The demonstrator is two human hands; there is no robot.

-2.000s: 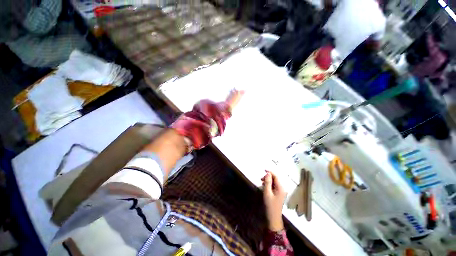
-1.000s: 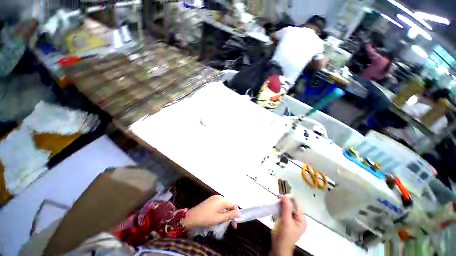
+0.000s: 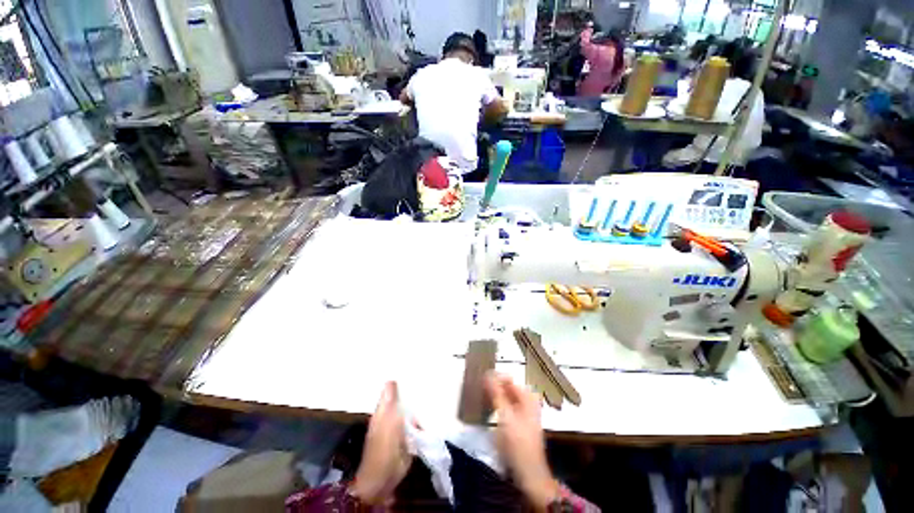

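A brown strip (image 3: 478, 381) stands out at the table's front edge, left of several narrower brown strips (image 3: 546, 369) that lie on the white table. My right hand (image 3: 516, 431) is blurred, with its fingers closed at the brown strip's right side. A soft white piece (image 3: 433, 459) hangs between my hands, below the table edge. My left hand (image 3: 389, 446) is at the left end of the white piece, fingers pointing up and blurred; its grip on the cloth is unclear.
The JUKI sewing machine (image 3: 641, 291) stands at the right, with orange scissors (image 3: 572, 298) on its bed. Plastic-covered plaid cloth (image 3: 190, 271) lies left. A light green thread cone (image 3: 828, 334) is far right. A person in white (image 3: 448, 105) sits beyond the table.
The view has lifted and turned level. My right hand now has a brown strip at its fingers. The white piece, stretched between both hands before, now hangs loosely and lower.
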